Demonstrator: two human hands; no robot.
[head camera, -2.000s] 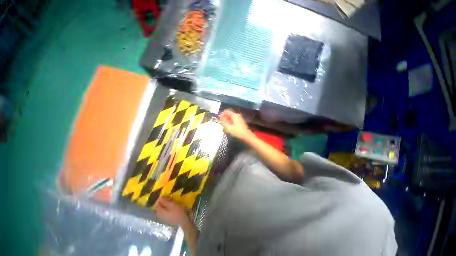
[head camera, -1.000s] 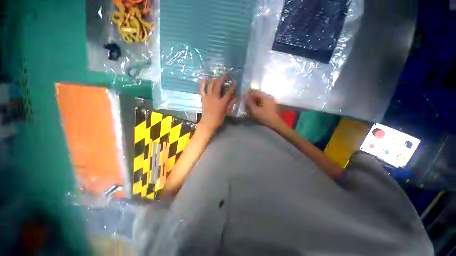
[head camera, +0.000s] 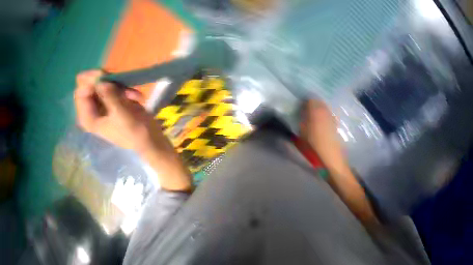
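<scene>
My left hand (head camera: 116, 114) is bare and raised at the left. Its fingers pinch the end of a flat grey-teal strip (head camera: 166, 71), which extends right, in front of the orange sheet (head camera: 142, 39). The strip's far end is blurred. My right hand (head camera: 319, 124) is bare and strongly blurred, by the lower edge of the ribbed teal sheet (head camera: 358, 41); its fingertips and any hold are unclear. The yellow-black checkered board (head camera: 215, 111) lies between my hands, with thin coloured strips on it.
A dark sheet (head camera: 399, 96) under shiny film lies at the right. Wrinkled clear film (head camera: 127, 191) is at the lower left. A red edge (head camera: 308, 151) shows beside my right hand. Green floor (head camera: 57, 62) is at the left.
My left hand has moved from the teal sheet's lower edge to the far left, now with the strip in its fingers. My right hand is still near the sheet. The view has turned.
</scene>
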